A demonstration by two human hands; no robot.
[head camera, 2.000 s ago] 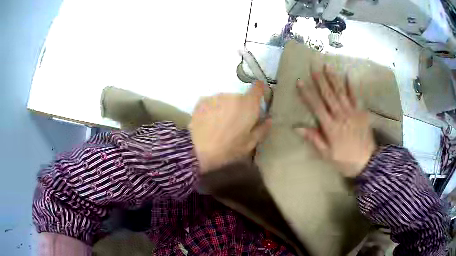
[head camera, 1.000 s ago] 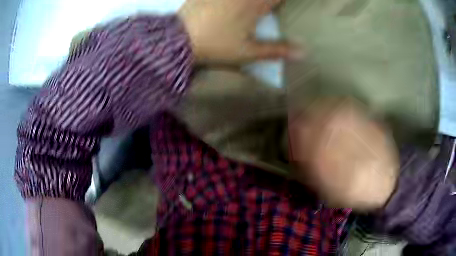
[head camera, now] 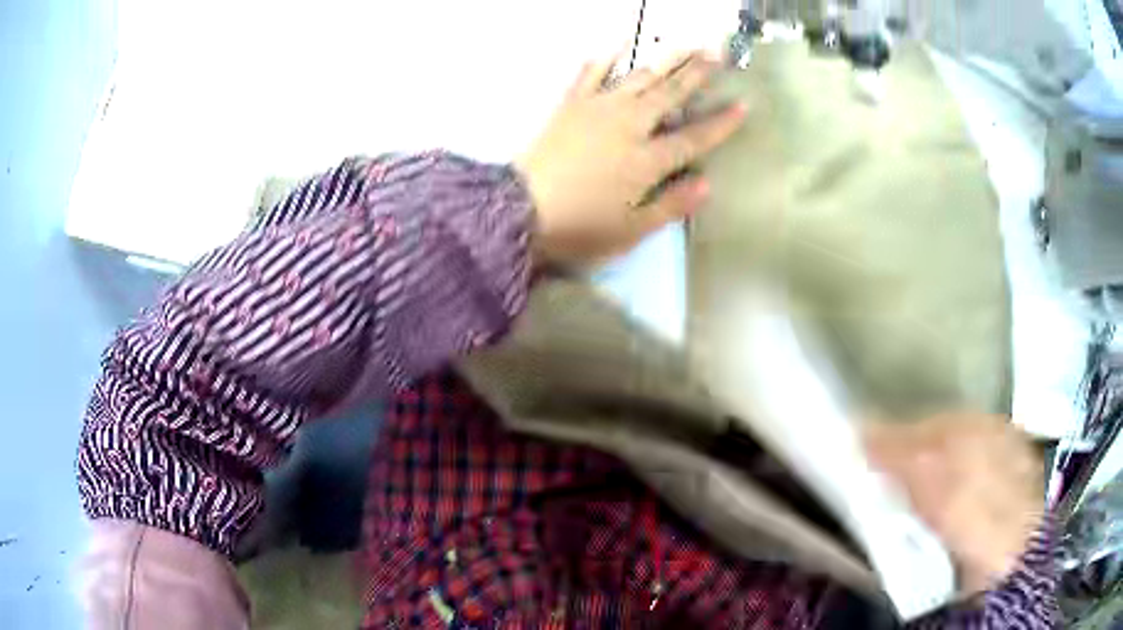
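Note:
The khaki trouser panel point(head camera: 887, 234) lies on the table under the machine head, its lower part draping over the lap. My left hand point(head camera: 634, 160) is at the panel's upper left edge, fingers spread, holding nothing. My right hand point(head camera: 967, 486) is blurred at the panel's lower right. It grips the lower part of a white strip point(head camera: 825, 412), which lies slanting across the panel; the exact finger hold is blurred. The presser foot area point(head camera: 862, 49) is at the top edge, too blurred for detail.
The white table point(head camera: 333, 99) spreads to the left, its front edge partly behind my left sleeve. The machine head point(head camera: 1010, 37) is at the top right. A checked apron point(head camera: 468, 492) and more khaki cloth point(head camera: 302, 591) are below.
The white strip now shows in my right hand, which has moved down and right from the panel's middle. My left hand has opened at the panel's edge. The panel has shifted under the machine.

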